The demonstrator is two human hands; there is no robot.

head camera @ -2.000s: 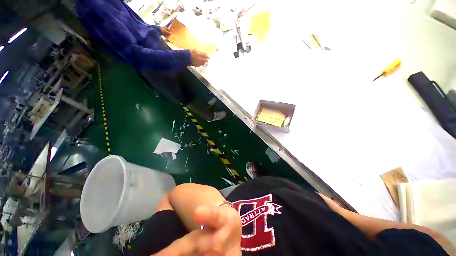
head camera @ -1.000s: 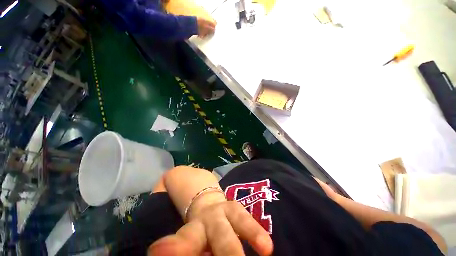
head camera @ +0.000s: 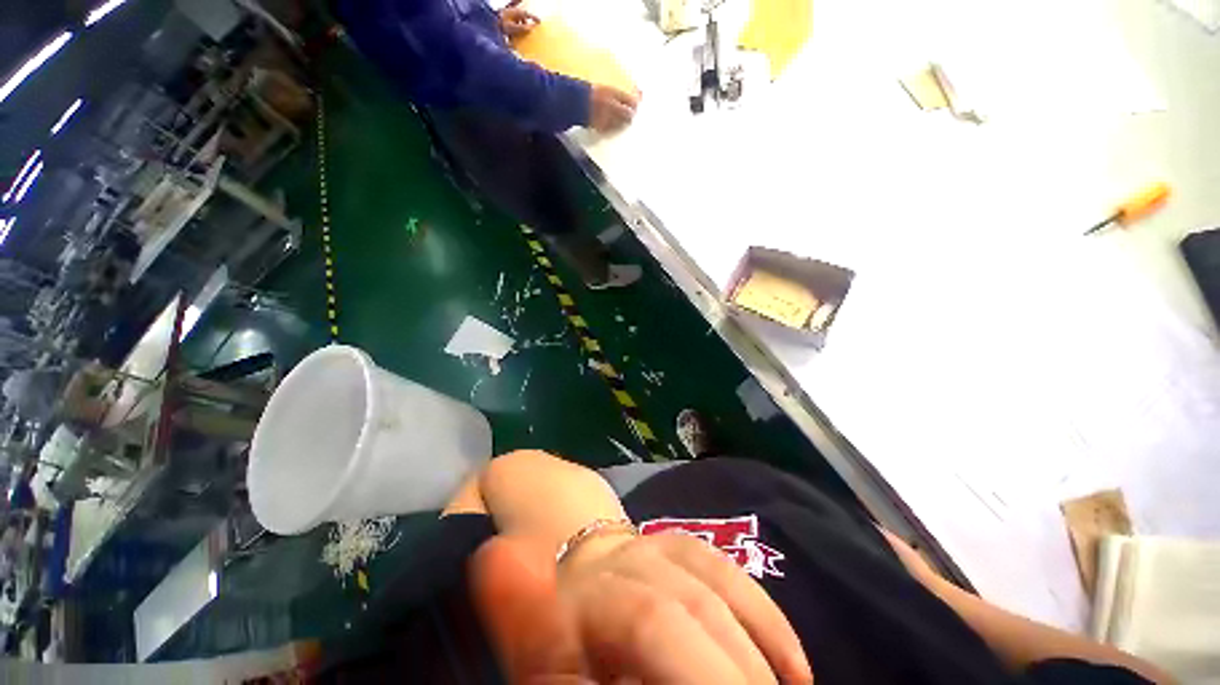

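My left hand [head camera: 656, 609], with a bracelet at the wrist, is low in the centre in front of my black shirt. It is partly blurred, its thumb apart from its fingers, and nothing shows in it. My right forearm shows at the lower right, but its hand is hidden. A small open grey-brown box [head camera: 832, 303] with yellow pieces inside lies near the edge of the white table [head camera: 923, 402]. A yellow-orange handled tool [head camera: 1137, 206] with a thin shaft lies farther right. A thin tan and pale item [head camera: 953, 94] lies at the upper middle of the table.
A person in blue [head camera: 495, 74] stands at the table's far side, hands on a yellow-tan sheet [head camera: 575, 51] beside metal tools [head camera: 716, 67]. Brown card [head camera: 1094, 525] and a cream stack [head camera: 1171, 602] lie lower right. A white tub [head camera: 428, 442] and offcuts [head camera: 479, 337] are on the floor.
The view has shifted, so the table items sit farther right. My left hand has moved from spread fingers a second ago to fingers closer together, and lies farther right in the picture.
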